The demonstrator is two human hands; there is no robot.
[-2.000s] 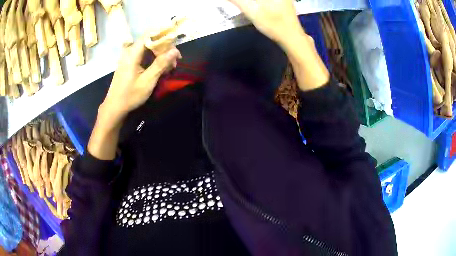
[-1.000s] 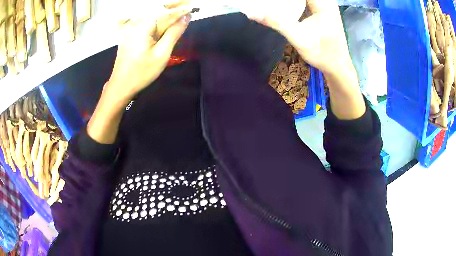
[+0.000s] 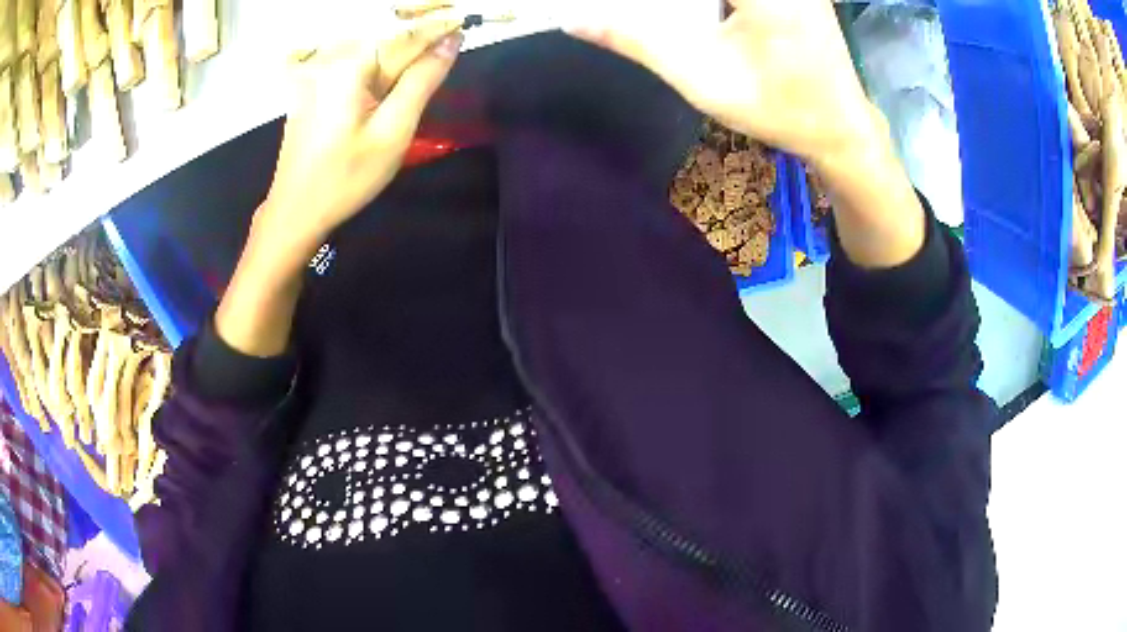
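Observation:
My left hand [image 3: 352, 142] is at the table edge, upper left of centre. Its thumb and fingers pinch a small tan piece [image 3: 426, 12] near the top of the picture; most of the piece is hidden or washed out. A small dark tip [image 3: 472, 21] shows just beyond the fingertips. My right hand [image 3: 779, 80] is at the upper right, over the table edge, partly cut off by the top of the picture. Its fingers are overexposed, and whether they hold anything cannot be told. The hands are apart.
Jointed tan limbs [image 3: 93, 62] lie in rows on the white table [image 3: 185, 154]. A bin of similar limbs [image 3: 93, 358] is at lower left. Brown flat plates [image 3: 729, 204] fill a low blue bin. A clear bag [image 3: 915, 111] and deep blue bin [image 3: 1013, 161] are at right.
Over two seconds, my right hand has moved right and the plates bin has come into fuller view. My left hand has moved slightly up. The rows of limbs sit higher in the picture.

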